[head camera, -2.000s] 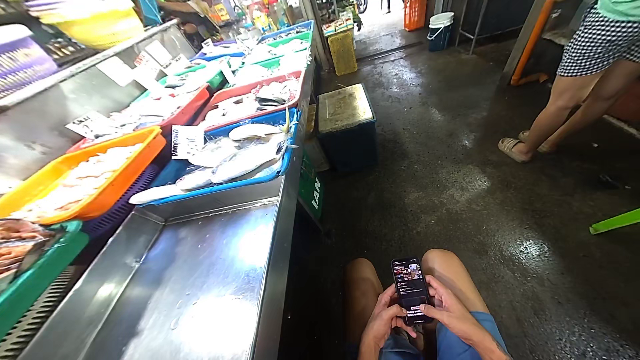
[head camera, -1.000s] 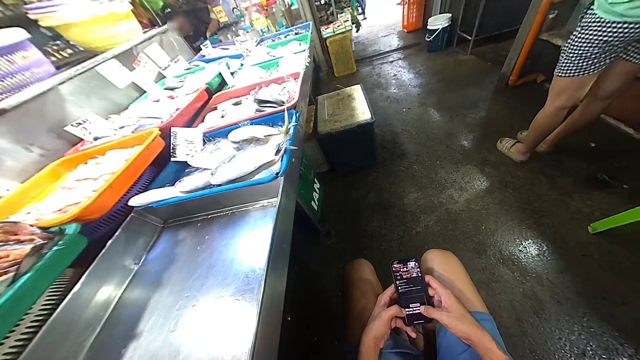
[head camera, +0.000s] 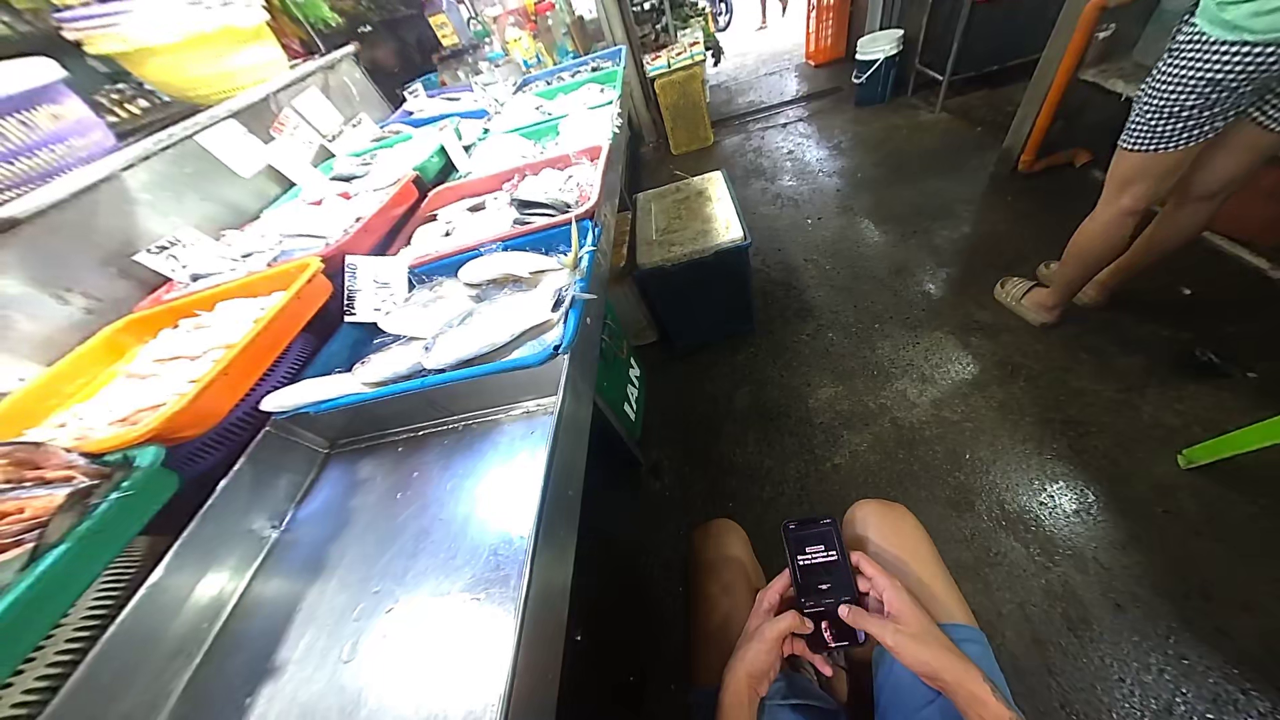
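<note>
A smartphone (head camera: 822, 570) with a dark, lit screen is held upright between both hands, above my bent knees. My left hand (head camera: 775, 635) grips its left side, the thumb near the lower part of the screen. On the right side, my right hand (head camera: 895, 610) holds it too, with the thumb over the screen's lower right. To the left of my legs stands a stainless steel fish counter (head camera: 400, 560). Whole silvery fish (head camera: 490, 325) lie in a blue plastic tray (head camera: 575, 330) on it, beside a handwritten sign (head camera: 375, 288).
An orange tray (head camera: 290, 300), a green tray (head camera: 120, 540) and red trays hold more seafood. A dark cooler box (head camera: 695, 290) stands beside the counter on the wet floor (head camera: 850, 420). A person (head camera: 1150, 190) in checked shorts stands at right, near a green plastic leg (head camera: 1230, 440).
The picture on the phone's screen has changed from images with text to mostly dark with white text. Both hands keep their hold on the phone.
</note>
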